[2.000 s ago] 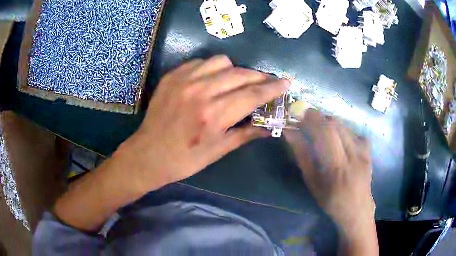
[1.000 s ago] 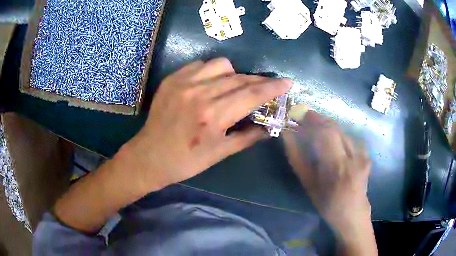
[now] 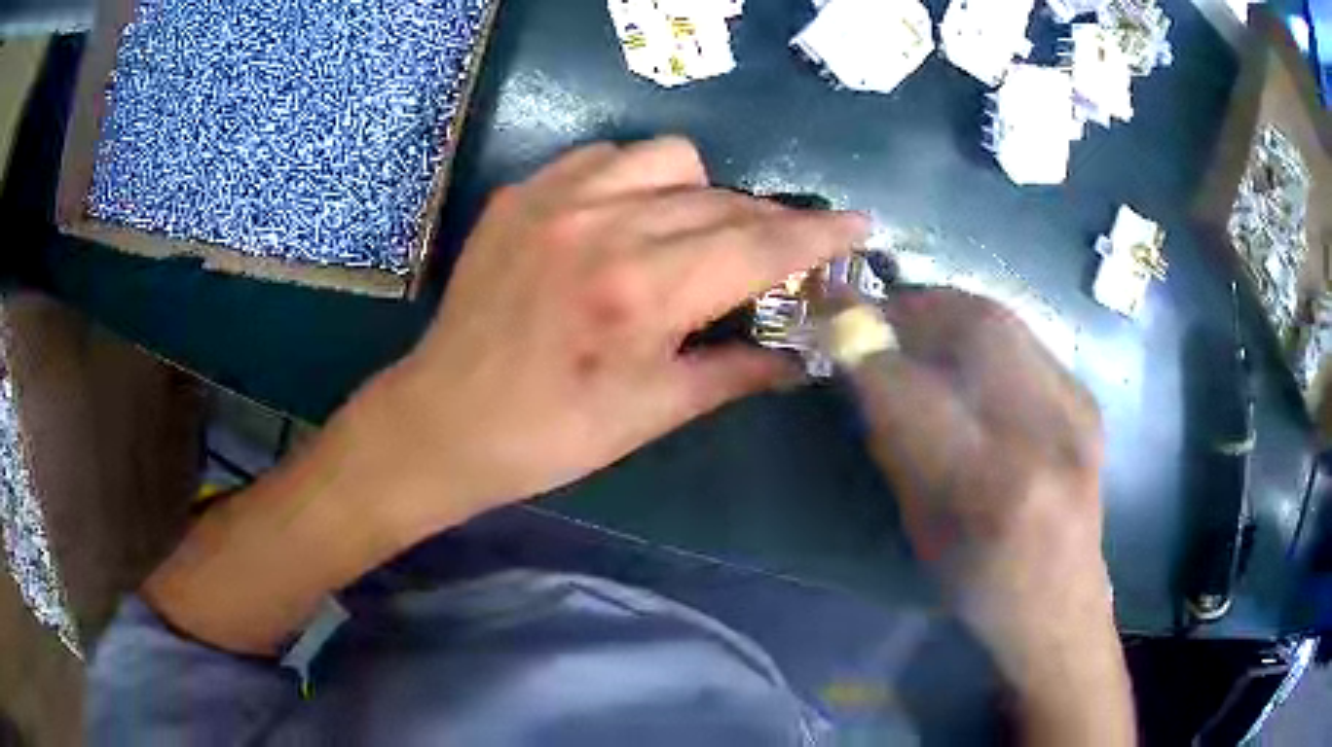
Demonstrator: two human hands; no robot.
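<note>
A white plastic contact carrier [image 3: 785,324] with gold metal lies near the middle of the bench, partly covered by fingers. My left hand [image 3: 592,314] reaches over it from the left and grips it between thumb and fingers. My right hand [image 3: 993,423] is blurred; its fingers, one with a cream finger wrap [image 3: 860,336], are on the carrier's right side. Whether the right fingers pinch anything is hidden by blur. The electric screwdriver [image 3: 1224,482] lies on the bench at right.
A screw tray [image 3: 234,260] stands at upper left. White blocks [image 3: 871,41] lie along the top, one with gold contacts [image 3: 676,37]. A cross-shaped insert [image 3: 1129,263] lies at right, beside a cardboard parts tray [image 3: 1227,168]. A large carton [image 3: 110,423] is at lower left.
My right fingers have moved in over the carrier, covering more of it. My left hand keeps its grip. The whole view has shifted slightly, with the trays and blocks higher in the picture.
</note>
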